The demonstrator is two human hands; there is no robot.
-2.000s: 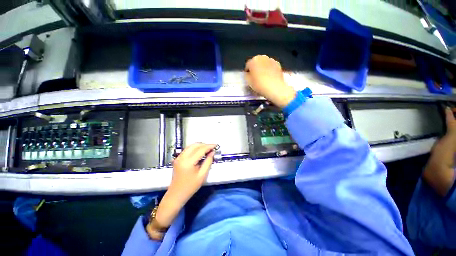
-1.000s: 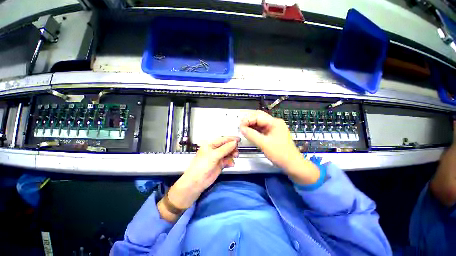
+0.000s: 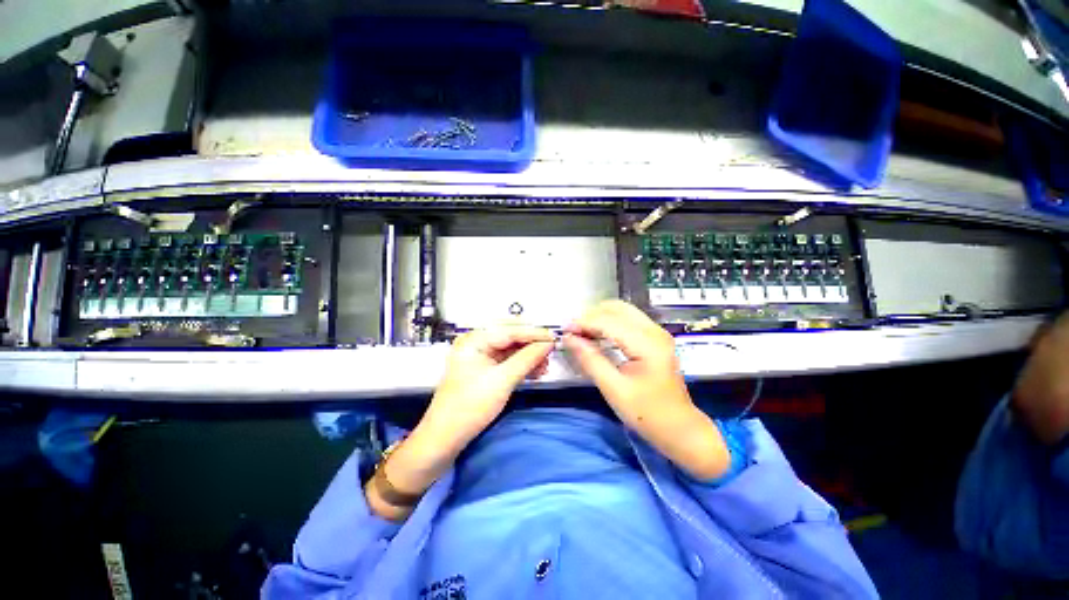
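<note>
My left hand (image 3: pixel 498 361) and my right hand (image 3: pixel 619 358) meet fingertip to fingertip over the near conveyor rail. A tiny dark leaded component (image 3: pixel 559 336) seems pinched between them; its details are too small to tell. A black carrier (image 3: pixel 633 275) with a green circuit board panel (image 3: pixel 747 267) lies on the track beyond and right of my right hand. A second panel (image 3: pixel 188 275) lies in its carrier on the left. The left blue parts bin (image 3: pixel 424 156) holds loose silvery pieces.
A tilted blue bin (image 3: pixel 835 100) stands on the shelf at the right, with a red holder (image 3: pixel 666 6) at the top edge. Metal rods (image 3: pixel 408 281) cross the track between the carriers. A neighbouring person's arm (image 3: pixel 1041 387) is at the right edge.
My right hand has come back from the shelf beside the bins to my left fingertips, then both moved slightly nearer to me. The right-hand panel is now uncovered.
</note>
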